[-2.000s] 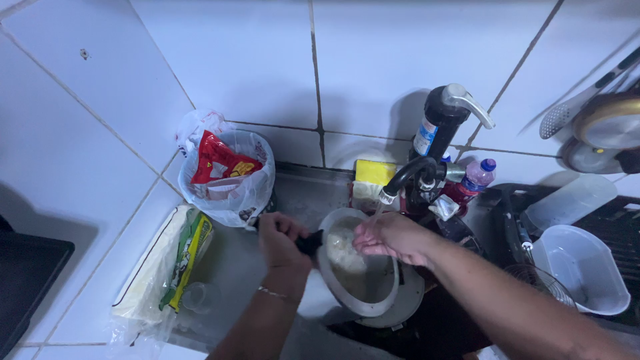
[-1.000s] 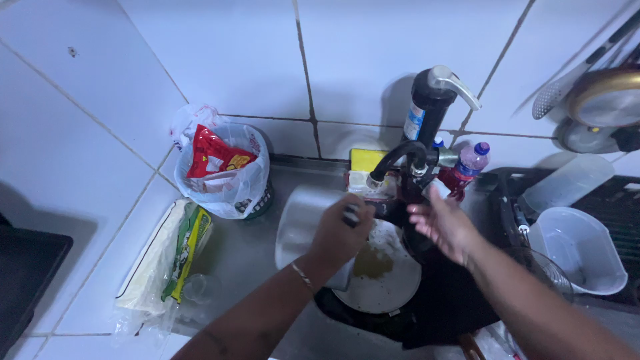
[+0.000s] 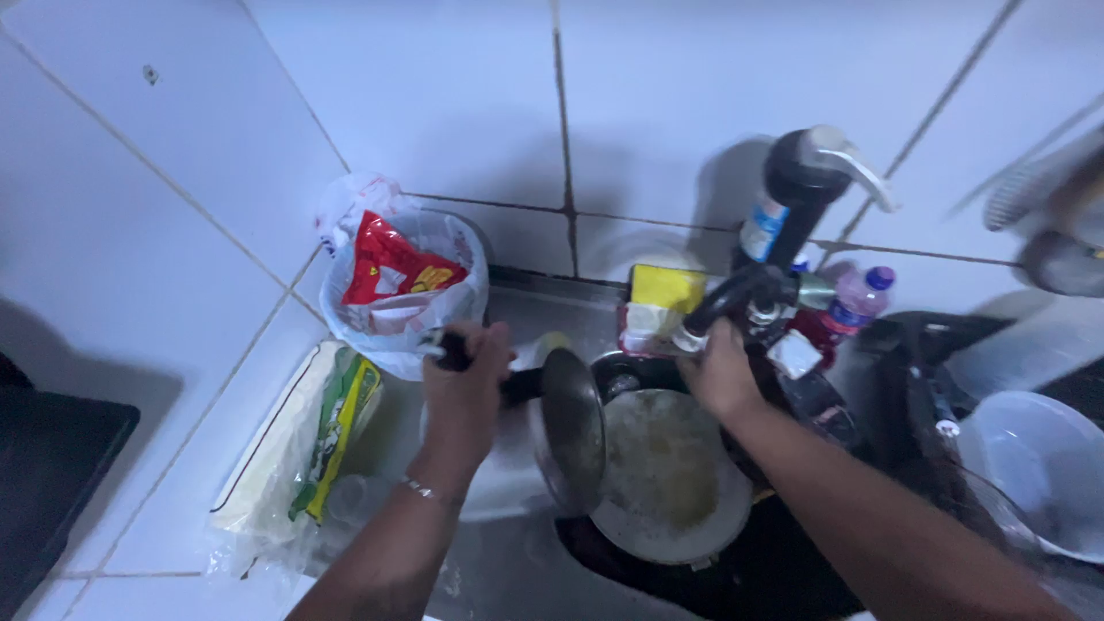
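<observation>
My left hand point(image 3: 470, 388) grips the black handle of a small pan point(image 3: 573, 431), which is tipped on its side above the sink. Just right of it, a round light-coloured pan point(image 3: 673, 483) holds cloudy, yellowish liquid. My right hand point(image 3: 723, 371) is at the tip of the black faucet spout point(image 3: 729, 302), above that round pan; its fingers are partly hidden and blurred, so whether they grip the spout is unclear. A yellow sponge point(image 3: 666, 286) lies behind the spout, beside a whitish block.
A bag-lined bin point(image 3: 401, 323) with a red wrapper stands at the back left. Plastic packages point(image 3: 289, 440) lie below it. A black water filter point(image 3: 789, 203), a bottle of pink liquid point(image 3: 858, 297) and a clear plastic tub point(image 3: 1035, 474) are on the right.
My left hand has moved left with the handled pan, now turned on edge. My right hand has moved from beside the faucet to the spout's tip.
</observation>
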